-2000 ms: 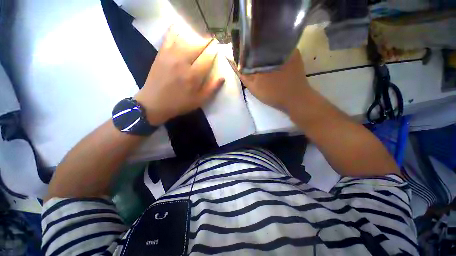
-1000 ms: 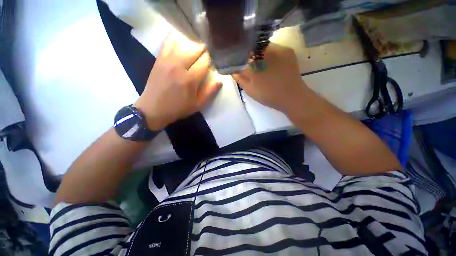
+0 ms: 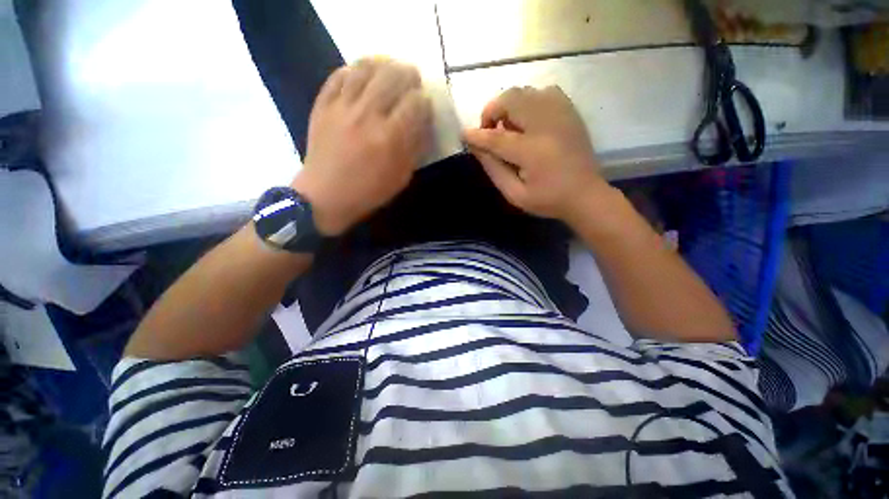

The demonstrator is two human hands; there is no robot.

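A white fabric panel (image 3: 444,122) lies at the table's front edge between my hands. A long black fabric piece (image 3: 283,58) runs from the top of the picture down under my left hand. My left hand (image 3: 370,132) has its fingers curled over the fabric; what its fingertips grip is hidden. My right hand (image 3: 536,151) pinches the right edge of the white panel near its front corner, between thumb and forefinger. Dark fabric hangs below both hands over my lap.
Black-handled scissors (image 3: 726,117) lie on the right of the white table (image 3: 624,107). A blue plastic crate (image 3: 770,253) is below the table at the right. White pieces hang at the far left. The machine head is out of view.
The view has shifted, and the machine head has left the picture. My hands have come to the table's front edge, and my right hand now pinches the panel near its corner.
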